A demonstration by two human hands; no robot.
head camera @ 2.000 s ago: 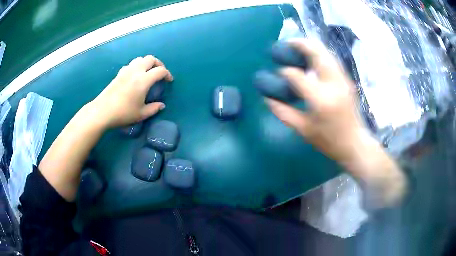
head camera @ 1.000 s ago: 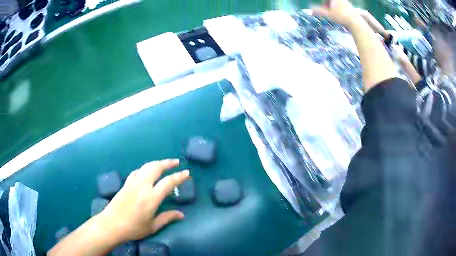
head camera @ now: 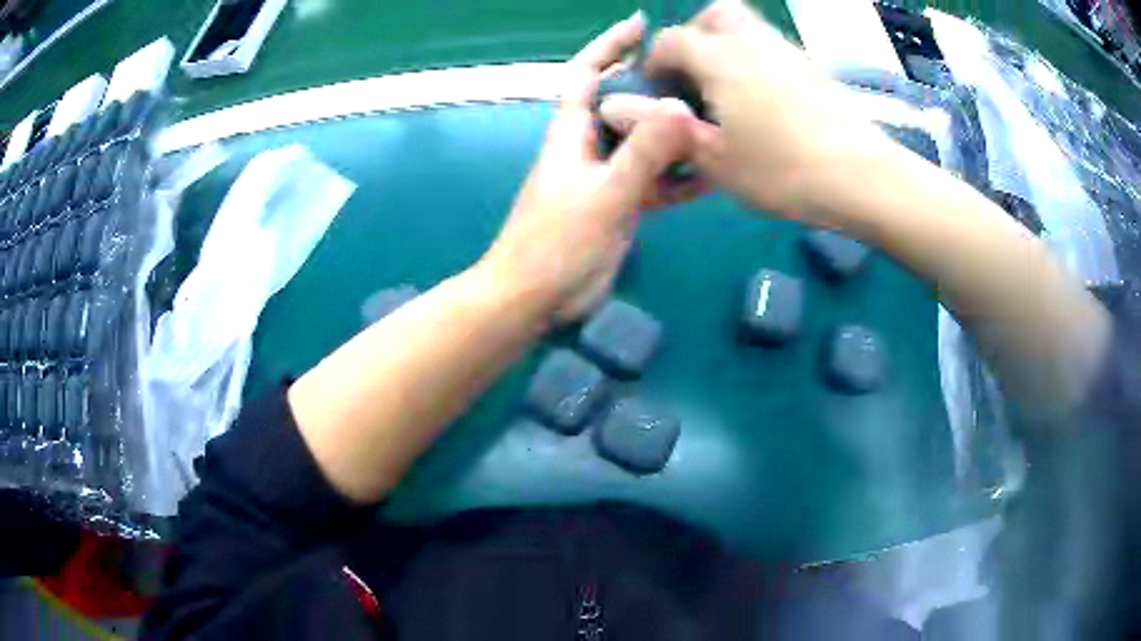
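Note:
My left hand (head camera: 582, 188) and my right hand (head camera: 751, 113) are together at the top centre, above the green mat (head camera: 463, 175). Both are on a dark grey-blue charging case (head camera: 636, 90), mostly covered by the fingers; whether it is open I cannot tell. Three loose cases lie in a cluster below my left hand, one of them at the front (head camera: 638, 435). Three more lie to the right, one with a bright line on its face (head camera: 772, 306). Another case (head camera: 390, 302) lies partly behind my left forearm.
A clear blister tray (head camera: 56, 301) with rows of cases stands at the left, beside a crumpled white sheet (head camera: 232, 276). A white rail (head camera: 375, 90) borders the mat. Beyond it are an open box (head camera: 235, 35) and, at upper right, another box (head camera: 911, 40). Clear wrap (head camera: 1045, 163) lies at the right.
The view has swung left. My right hand has come back from the far trays to meet my left hand, which has lifted from the loose cases. Both now hold a case.

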